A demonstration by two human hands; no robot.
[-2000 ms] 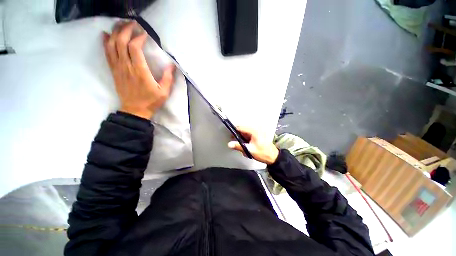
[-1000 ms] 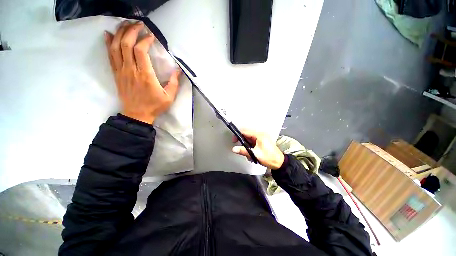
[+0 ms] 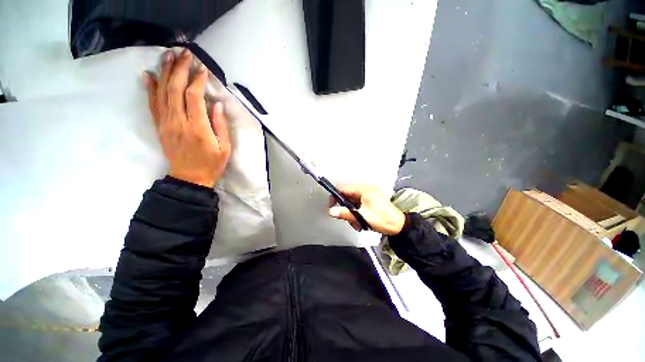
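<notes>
The tailor's shears (image 3: 304,166) lie diagonally along the edge of a large paper pattern piece (image 3: 244,180). My right hand (image 3: 368,208) holds their black handles. The blades point up and left. My left hand (image 3: 187,124) lies flat on the paper with fingers spread, left of the blades. Black garment cloth (image 3: 127,25) shows beyond my left fingertips, cut off by the top edge. A narrow black fabric strip (image 3: 250,98) lies along the far side of the blades. Whether the blades are parted is hard to tell.
A boxy black case (image 3: 335,49) is on the white table (image 3: 396,42) at the top. A crumpled olive cloth (image 3: 424,219) is right of my right hand. A cardboard box (image 3: 559,247) stands on the right, with shelves beyond it. Grey floor (image 3: 488,85) lies beyond the table edge.
More of the black cloth shows at the top. My left thumb has drawn in toward the fingers, away from the blades. The black strip by the blades now stands apart from the cut edge.
</notes>
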